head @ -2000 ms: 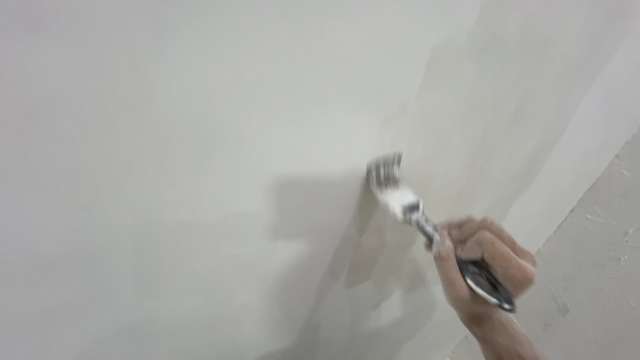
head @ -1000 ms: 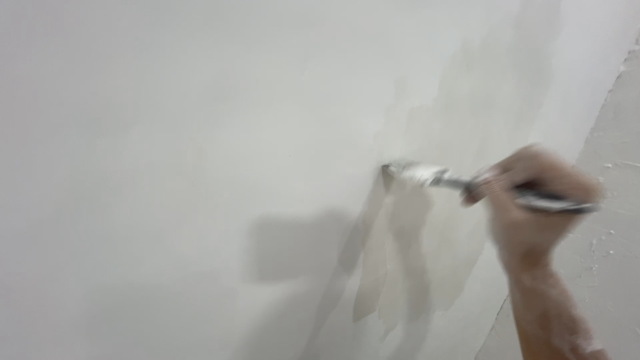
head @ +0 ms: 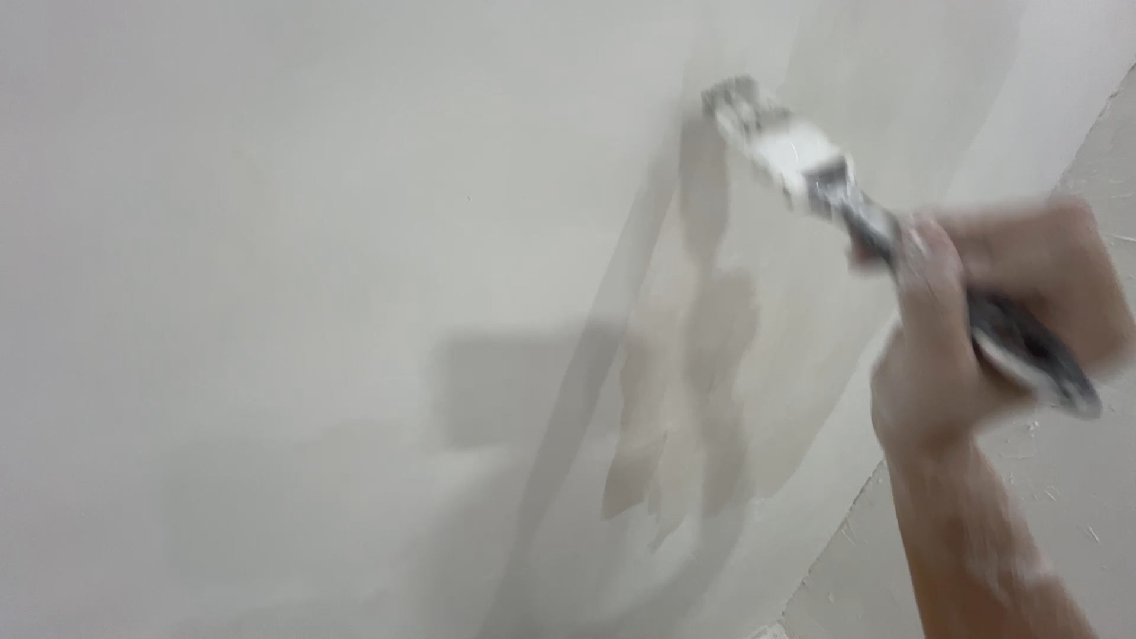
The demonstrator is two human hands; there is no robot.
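Observation:
My right hand [head: 958,328], at the right of the head view, is closed around the dark handle of a paintbrush [head: 790,151]. White paint coats the brush's ferrule and bristles, and smears lie on my thumb and forearm. The bristle tip points up and left, at or close to the pale wall [head: 311,266]; motion blur hides whether it touches. Beneath the brush, a darker, damp-looking patch [head: 799,373] with ragged lower edges runs along the wall. My left hand is out of view.
Shadows of the arm, the brush and a blocky shape fall on the wall at centre and below. On the right, a rough edge [head: 843,524] runs diagonally, bordering a grey surface [head: 1056,515] with white specks and scratches.
The brush has swung from nearly level one second ago to a slant with its bristles pointing up and left. It stays gripped in my right hand throughout.

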